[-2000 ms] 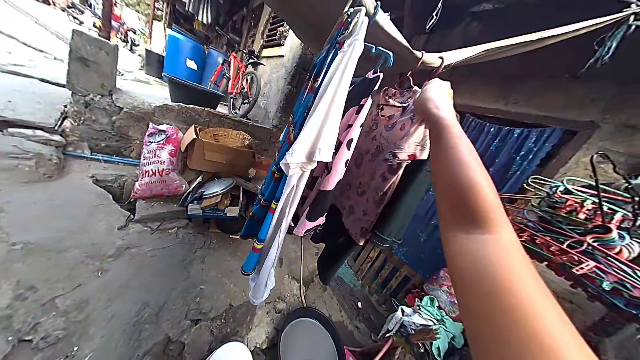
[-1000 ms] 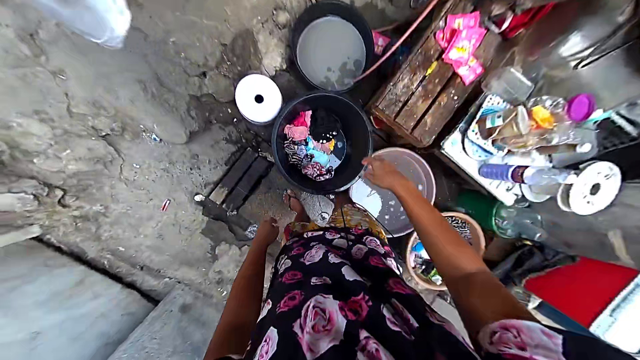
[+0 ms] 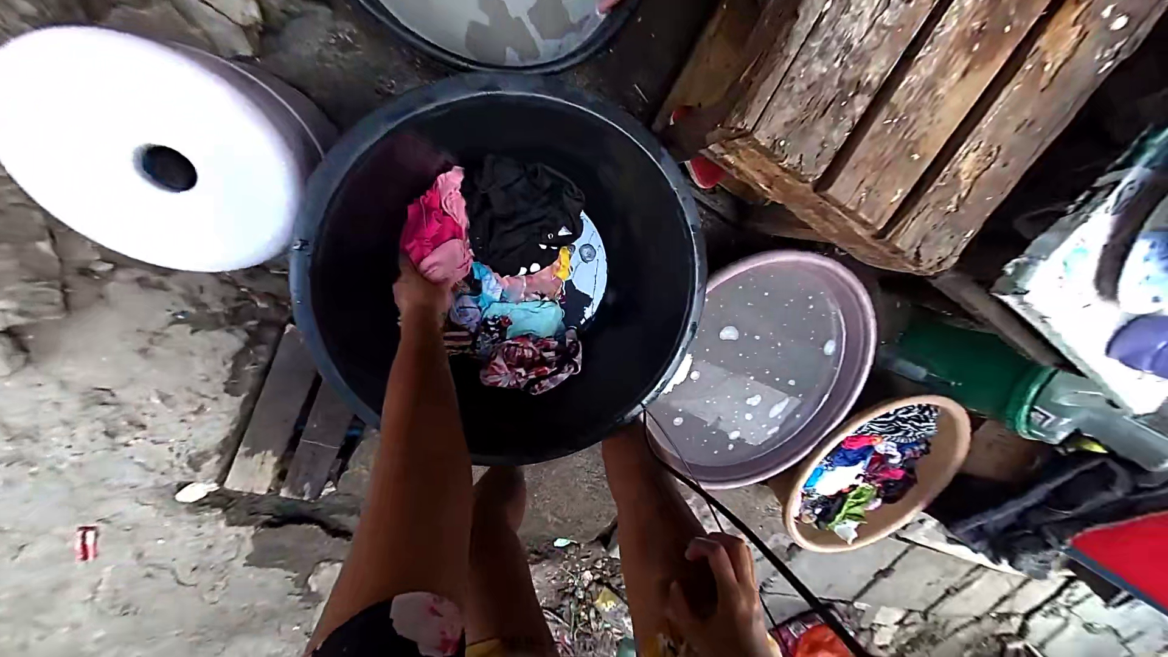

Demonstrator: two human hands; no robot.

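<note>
My left hand (image 3: 422, 290) reaches into a large black tub (image 3: 639, 365) and is closed on a pink garment (image 3: 436, 224) at the tub's left inside. Beside that garment lie a black garment (image 3: 520, 210), a light blue cloth (image 3: 525, 319) and a patterned reddish cloth (image 3: 532, 363), bunched on the tub's bottom. My right hand (image 3: 721, 593) is outside the tub, low in the view by my leg, its fingers curled. A thin black cord (image 3: 785, 557) runs close beside it; whether the hand holds anything is unclear.
A round white lid with a hole (image 3: 100, 155) is at the left. Another tub of water (image 3: 511, 27) stands above, a pinkish basin of soapy water (image 3: 757, 365) at the right. Further right are a peach basin of clothes (image 3: 954, 447) and a wooden slatted crate (image 3: 912, 119).
The view has swung down from the hanging clothes to the tubs. My left hand has moved into the black tub and taken hold of the pink garment; my right hand has left the tub's rim.
</note>
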